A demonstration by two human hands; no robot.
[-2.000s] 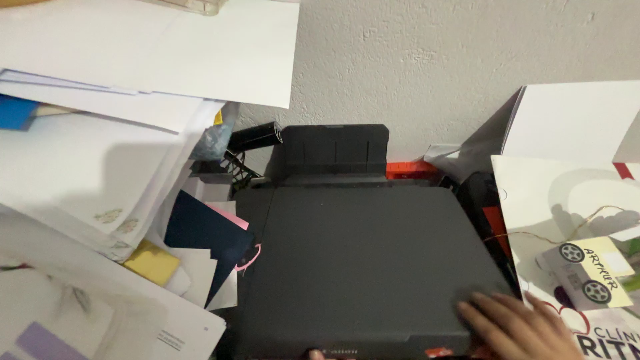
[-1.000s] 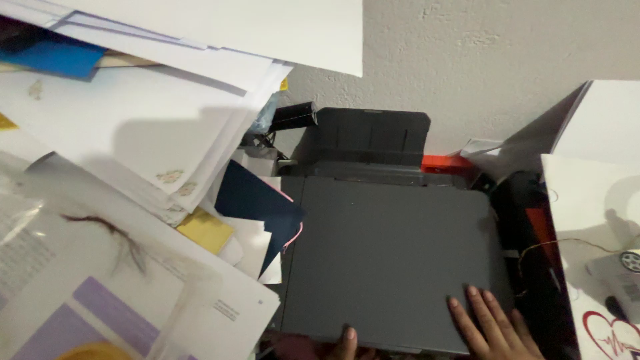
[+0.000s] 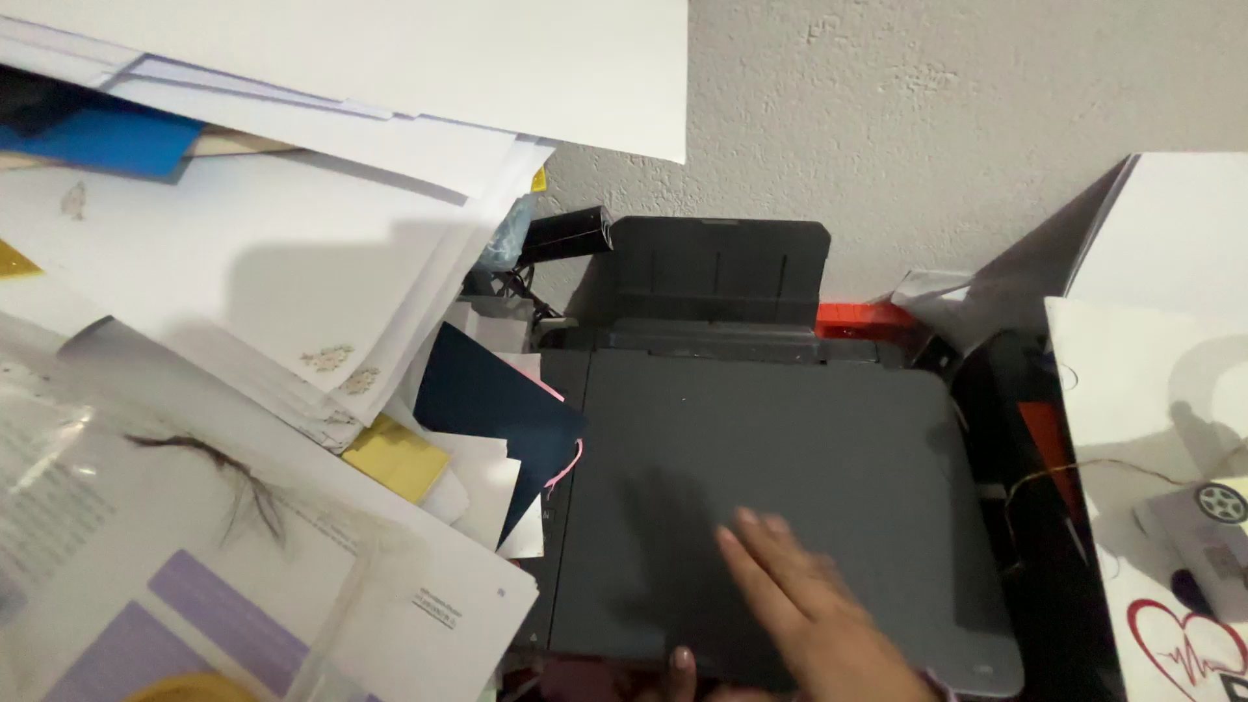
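Note:
A black Canon printer [image 3: 780, 439] with a flat scanner lid, lid down, stands against the wall, its rear paper support [image 3: 721, 268] raised. Over the front part of the lid is my right hand [image 3: 814, 604], fingers stretched out and holding nothing; its shadow falls on the lid to the left. Whether the hand touches the lid is not clear. Of my left hand [image 3: 682, 673] only a fingertip shows at the printer's front edge; the rest is hidden or out of view.
Stacked white papers [image 3: 292, 224] lean in from the left, with a dark blue card [image 3: 497, 409] and a yellow sticky pad [image 3: 395, 458] beside the printer's left edge. A red object [image 3: 863, 319] lies behind the printer. At right are a white board [image 3: 1111, 468] and a small box with toy wheels [image 3: 1204, 546].
My right hand has moved left from the front right corner of the lid toward its middle. My left fingertip stays by the front edge. The lid remains down.

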